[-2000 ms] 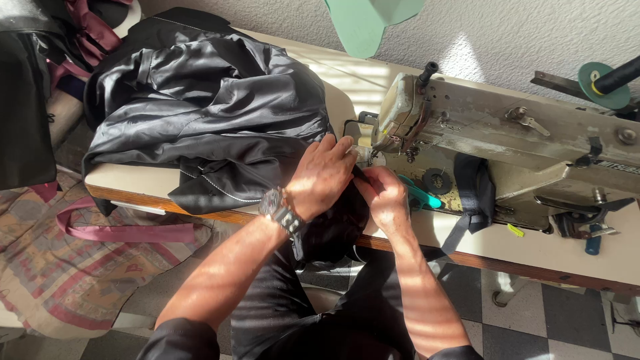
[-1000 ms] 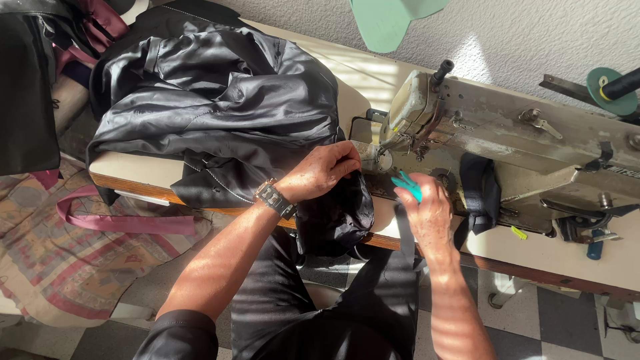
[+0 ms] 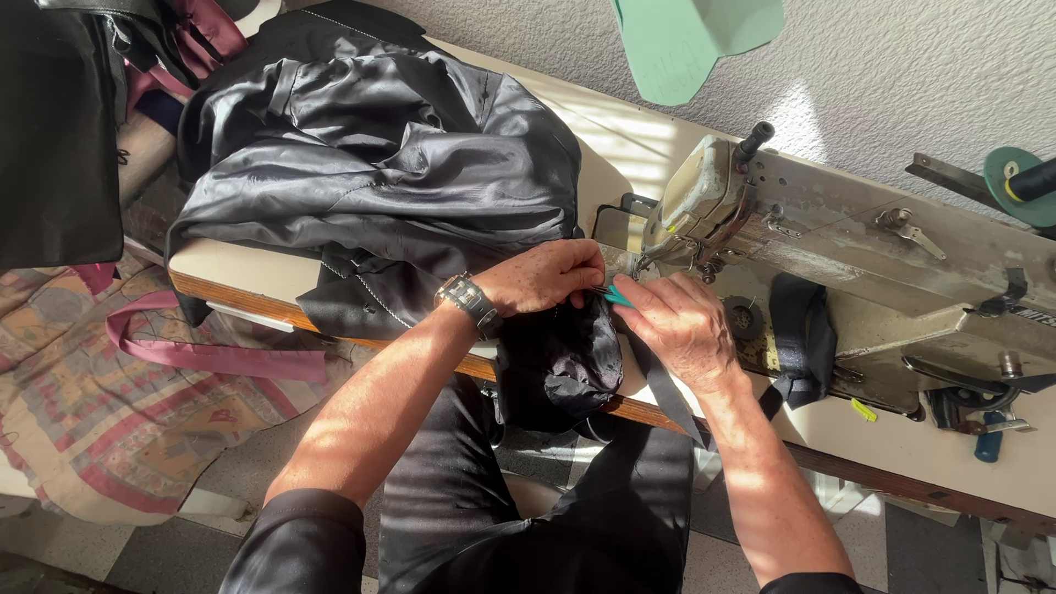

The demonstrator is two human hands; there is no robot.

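A dark satin-lined garment [image 3: 388, 165] lies bunched on the sewing table, with one dark part [image 3: 569, 363] hanging over the front edge. My left hand [image 3: 549, 276], with a wristwatch above it, pinches the garment's edge beside the needle area. In my right hand [image 3: 681, 322] are small teal-handled thread snips [image 3: 617, 297], their tips touching or close to my left fingertips. What lies between the fingertips is too small to tell. The industrial sewing machine [image 3: 701, 198] stands just beyond both hands. A dark fabric strip [image 3: 664, 388] hangs below my right hand.
A rolled black band [image 3: 800, 330] lies on the machine bed, near a small yellow piece [image 3: 864, 410] and a blue-handled tool [image 3: 987, 437]. Patterned cloth with a pink strip [image 3: 214, 356] is at left. Green pattern pieces [image 3: 693, 49] hang on the wall. A thread spool [image 3: 1023, 186] is at right.
Two seconds ago the teal snips lay on the machine bed and both hands were on the garment. My right hand took them up, then brought them left to my left fingertips.
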